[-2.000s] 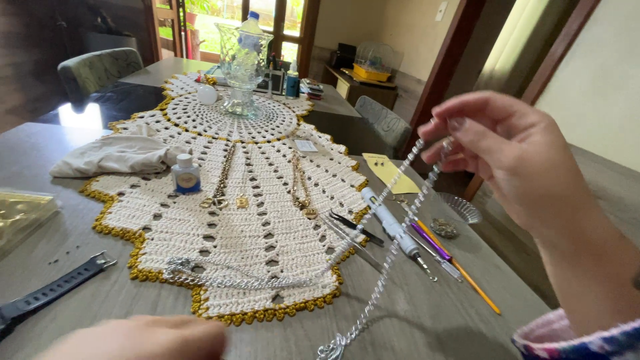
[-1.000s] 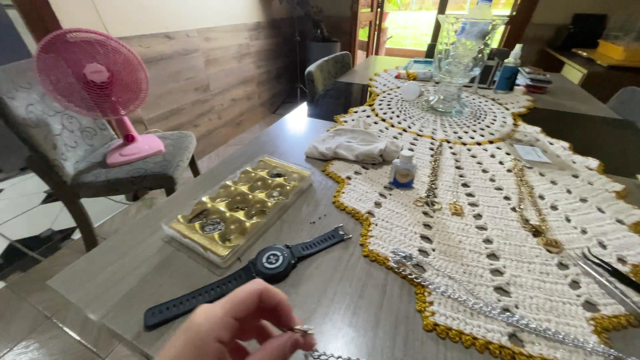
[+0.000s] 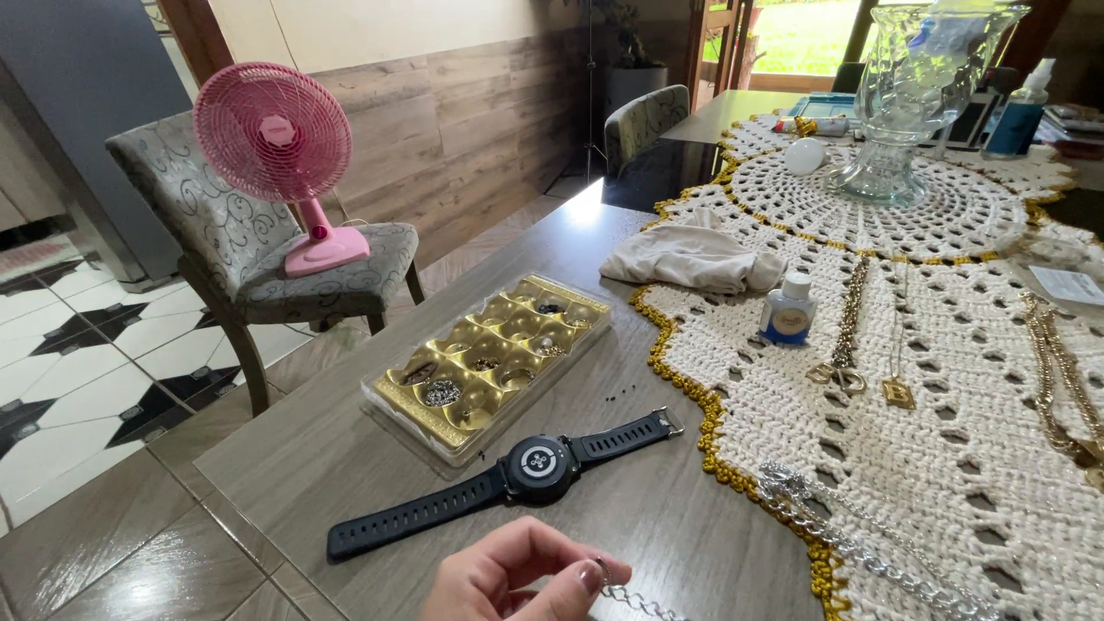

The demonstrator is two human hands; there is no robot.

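Observation:
My left hand, low at the bottom centre, pinches the end of a silver link chain between thumb and index finger; the chain runs out of the frame at the bottom. My right hand is out of view. Just beyond my left hand, a black smartwatch lies face down with its strap spread. Behind it is a gold tray in a clear plastic box, with small jewellery pieces in its cups. More silver chains rest on the crocheted runner at the right.
On the runner are a small blue-and-white bottle, gold-toned necklaces, a pendant necklace and a glass vase. A crumpled cloth lies partly on it. Tiny dark bits dot the table. A pink fan stands on a chair.
The view has swung left. Two seconds ago my right hand held up a silver chain; now it is out of view. My left hand, blurred then, now shows pinching a chain end.

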